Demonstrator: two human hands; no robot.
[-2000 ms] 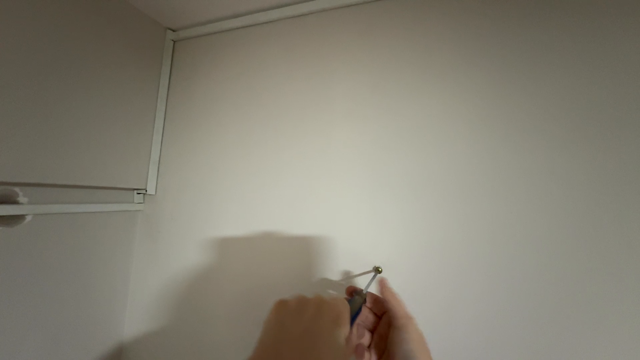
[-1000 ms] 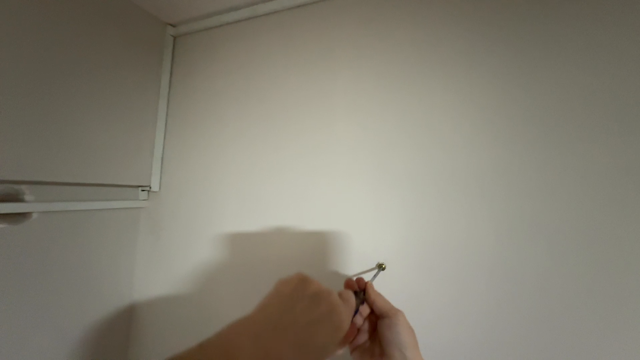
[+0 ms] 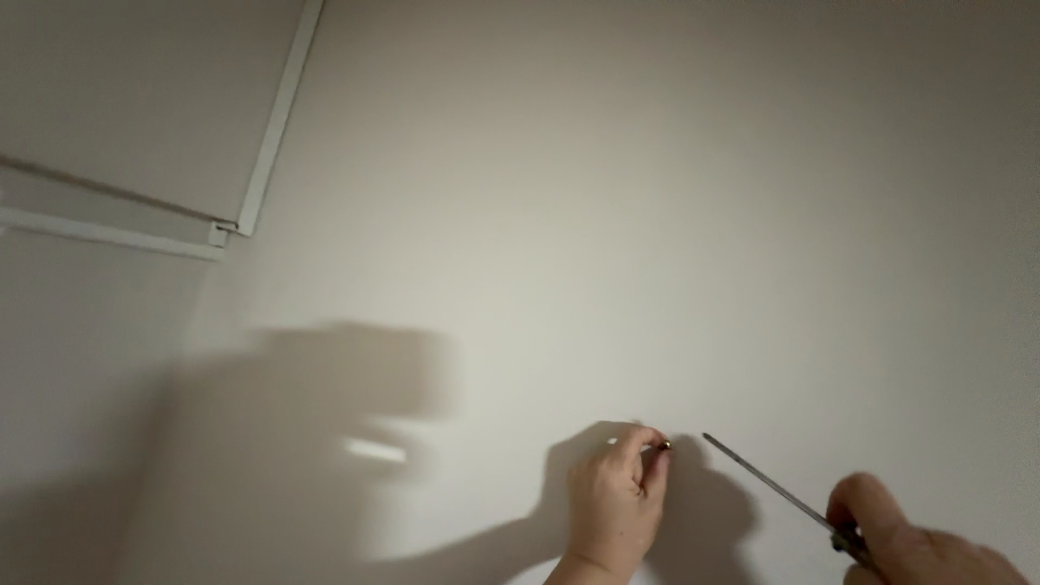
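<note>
Near the bottom centre, my left hand (image 3: 617,496) pinches a small brass-coloured screw (image 3: 666,445) between thumb and forefinger, close against the pale wall (image 3: 528,268). At the lower right, my right hand (image 3: 910,528) is closed around the handle of a screwdriver (image 3: 768,481). The screwdriver's long metal shaft points up and left, and its tip is a short way right of the screw, apart from it. Most of the handle is hidden by my fingers. How far the screw sits in the wall cannot be told.
White trunking (image 3: 280,122) runs down the wall at the upper left to a corner piece (image 3: 219,234). From there a white rail (image 3: 106,236) extends left below a flat panel (image 3: 122,89). Shadows of hands and arms fall across the lower wall.
My hands were together at the screw, with the screwdriver tip at its head. They are now apart: the right hand and screwdriver have moved away right, and the left hand's fingers are on the screw.
</note>
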